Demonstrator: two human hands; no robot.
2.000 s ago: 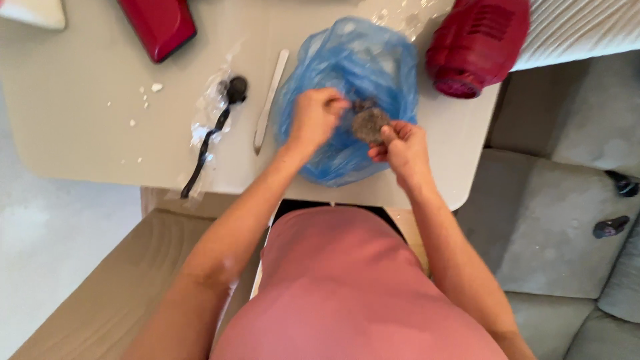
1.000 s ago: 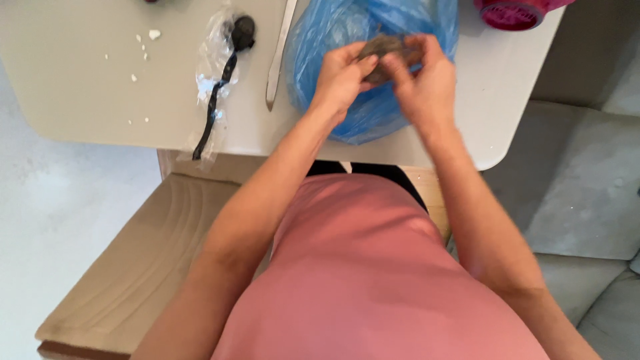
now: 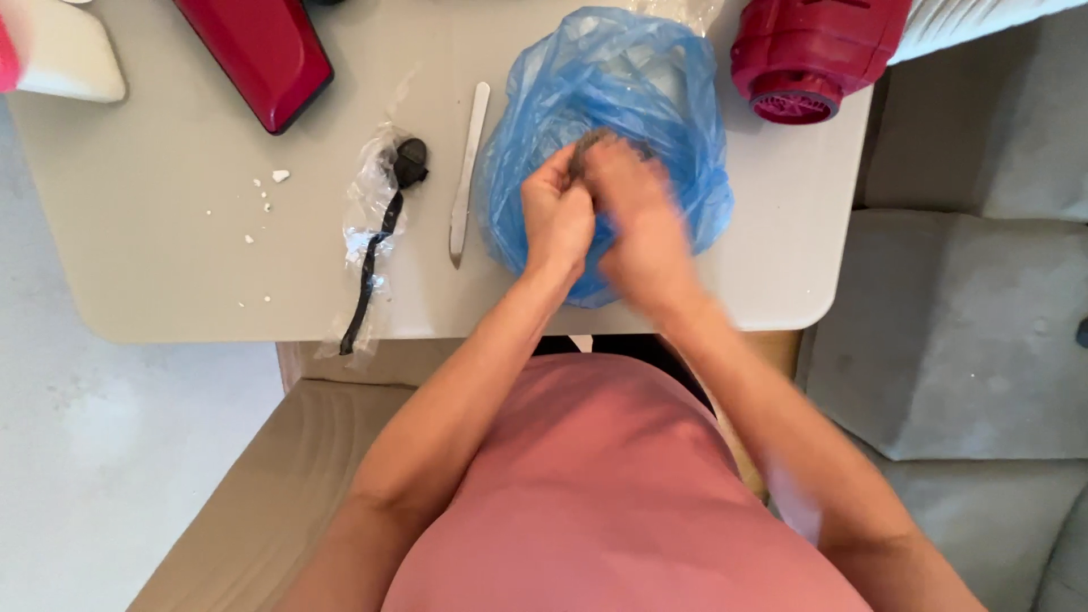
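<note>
My left hand (image 3: 561, 204) pinches a small grey-brown clump (image 3: 586, 151), which looks fuzzy and is mostly hidden by fingers. Over its right side lies my right hand (image 3: 633, 204), blurred, so its exact hold cannot be told. Both hands are above an open, crumpled blue plastic bag (image 3: 701, 161) on the table. To the left of the bag is a slim metal knife (image 3: 466, 178), its tip toward me. Farther left, a black strip with a round dark end (image 3: 411, 161) rests on clear plastic wrap (image 3: 365, 178).
On the pale table (image 3: 170, 280) are white crumbs (image 3: 280, 176). A red-and-black object (image 3: 263, 59) and a white container (image 3: 72, 55) stand at the back left, and a dark red appliance part (image 3: 816, 51) at the back right. A grey sofa (image 3: 960, 331) borders the right side.
Two seconds ago my hands were apart, with the clump in my right hand; now they are together around it. The view shifted between frames.
</note>
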